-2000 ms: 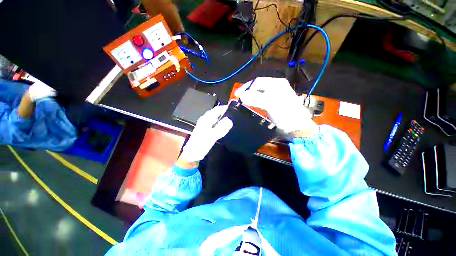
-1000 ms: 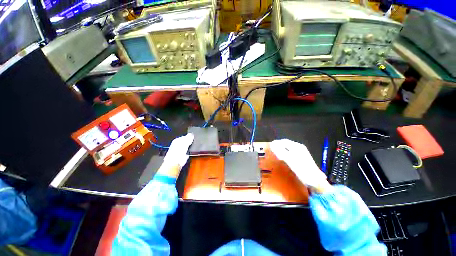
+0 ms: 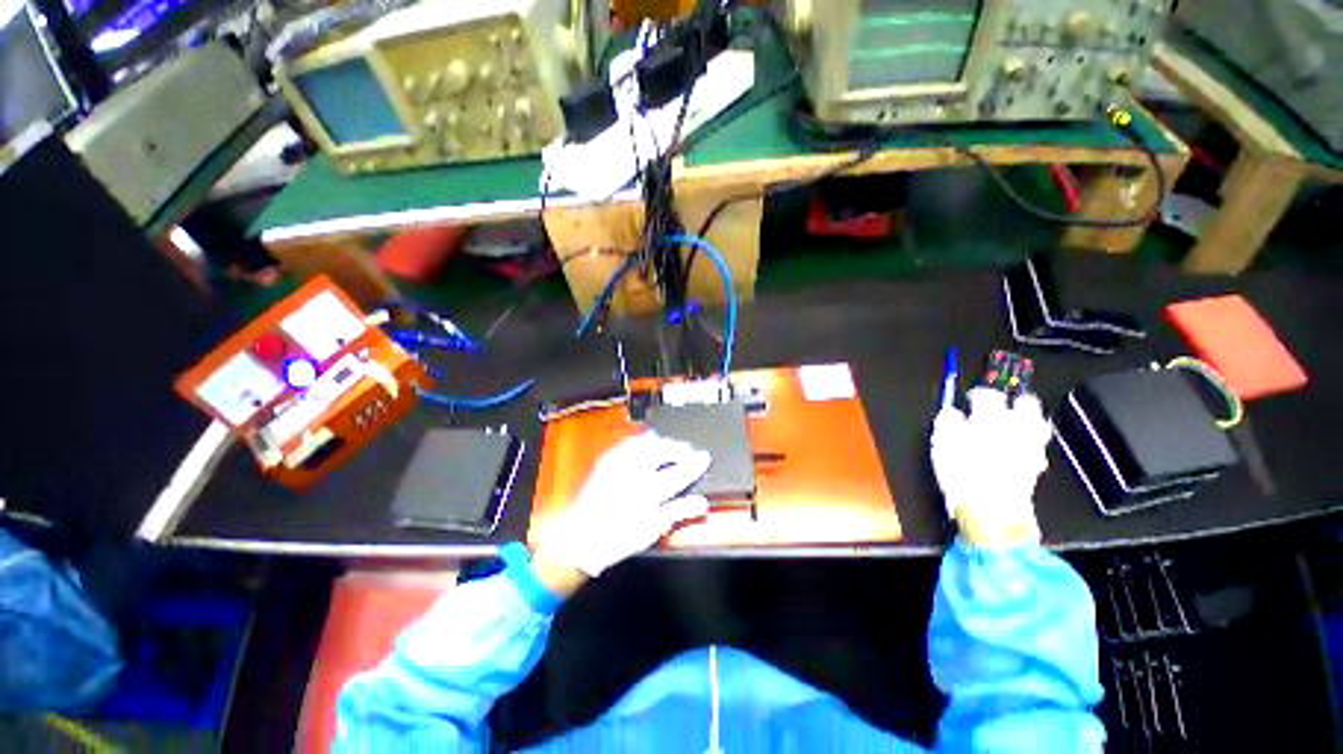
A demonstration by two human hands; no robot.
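Observation:
A flat black set-top box (image 3: pixel 725 442) sits on the orange test fixture (image 3: pixel 832 479), its rear edge at the connector block (image 3: pixel 689 395). My left hand (image 3: pixel 631 504), white-gloved, has its fingers on the box's top left and its thumb by the front edge. My right hand (image 3: pixel 993 464), also gloved, is closed over the black remote control (image 3: pixel 1007 374); only the far end with coloured buttons shows. Another black box (image 3: pixel 457 477) lies on the bench left of the fixture.
An orange meter box (image 3: pixel 302 386) with a lit lamp stands left. A blue pen (image 3: pixel 950 379) lies beside the remote. Stacked black boxes (image 3: pixel 1149 427), bent racks (image 3: pixel 1053 312) and a red-orange pad (image 3: pixel 1237 346) are right. Blue cable (image 3: pixel 728 295) and black cables hang behind the fixture.
My left hand has released the box it held above the fixture's left side and moved onto the fixture's box. My right hand has moved right, from the fixture's right side onto the remote.

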